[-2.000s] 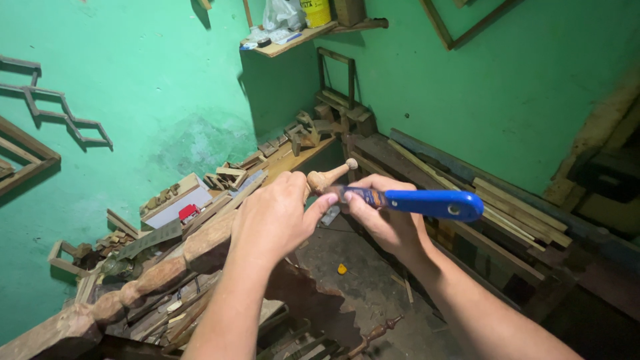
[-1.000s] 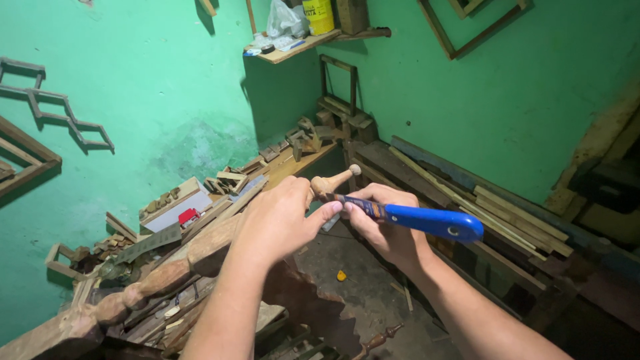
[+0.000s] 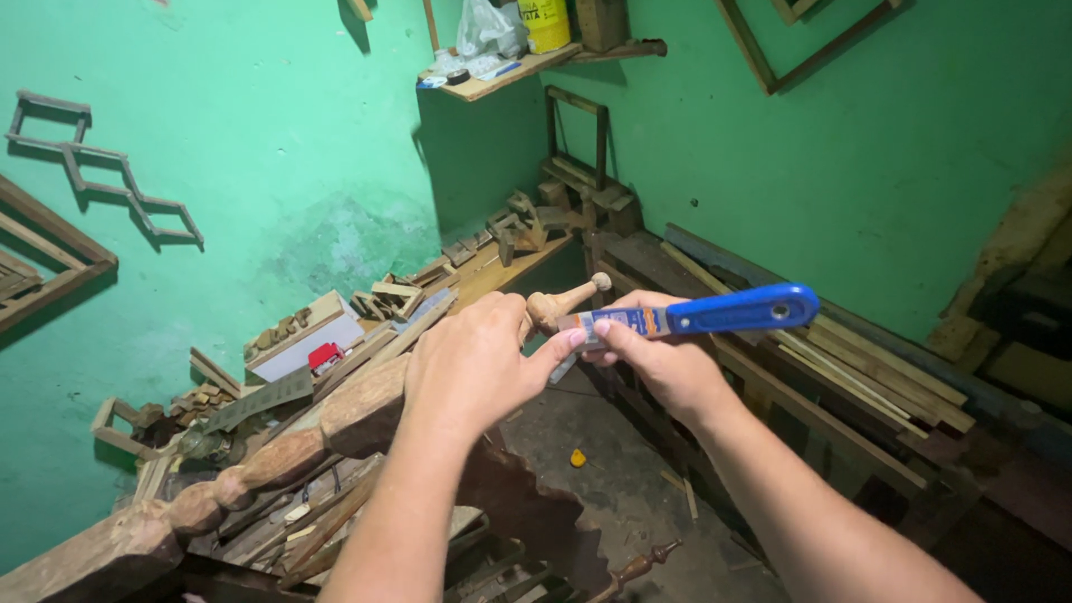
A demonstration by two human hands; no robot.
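A putty knife with a blue handle (image 3: 741, 309) is in my right hand (image 3: 670, 360), gripped by its labelled blade, its handle pointing right. Its blade end lies against the turned end of a wooden post (image 3: 548, 310), close to the round-tipped finial. My left hand (image 3: 473, 360) wraps the post just behind that turned end, and its thumb meets the blade beside my right thumb. The carved post (image 3: 360, 406) runs from the lower left up under my left hand. My left fingers' undersides are hidden.
A workbench (image 3: 511, 264) with wood offcuts stands along the left wall, with a red object (image 3: 325, 358) near a white box (image 3: 310, 335). Long wooden strips (image 3: 871, 368) lie at the right. Above is a corner shelf (image 3: 519, 71) with a yellow can (image 3: 546, 23). Dark scalloped wood (image 3: 536, 519) stands below my hands.
The putty knife's handle has swung upward, from tilting down to the right to tilting slightly up. My right hand has shifted with it; my left hand keeps hold of the post.
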